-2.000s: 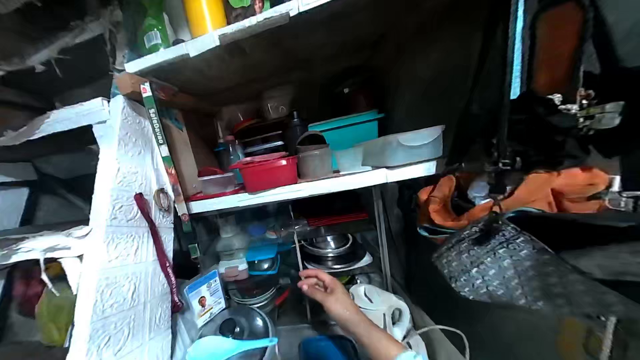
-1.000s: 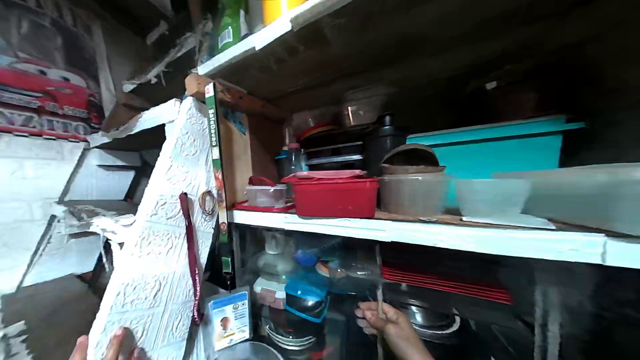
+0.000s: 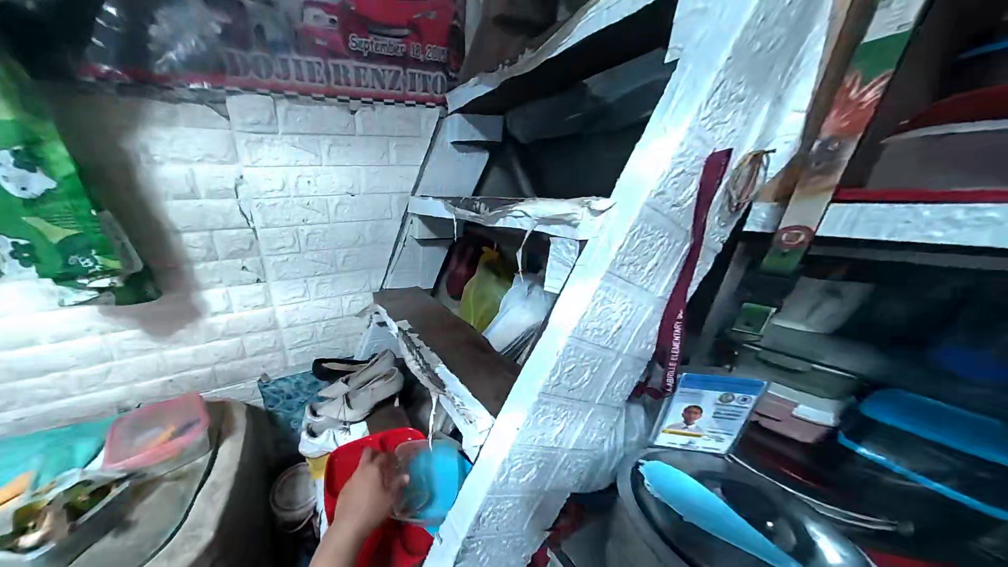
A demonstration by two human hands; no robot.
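My left hand (image 3: 370, 488) reaches in from the bottom. Its blurred, bent fingers grip the left rim of a clear plastic container (image 3: 413, 496). A light blue item (image 3: 447, 472) shows through and beside the container. Behind and below my hand lies a red plastic tray or basket (image 3: 340, 461), just left of the slanted white panel. Several worn light-coloured shoes (image 3: 366, 394) rest above it, by a wooden stair step (image 3: 449, 339). My right hand is out of view.
The textured white panel (image 3: 591, 354) slants across the middle, with a maroon lanyard (image 3: 693, 260) and ID card (image 3: 705, 413) by its right side. A lidded pot (image 3: 630, 480) with a blue ladle or spoon (image 3: 701, 504) stands lower right. Food containers, one pink-lidded (image 3: 157, 433), lie at left.
The view has swung left and down, away from the shelves. My left hand was at the white panel's edge and is now at the clear container. My right hand has left the view.
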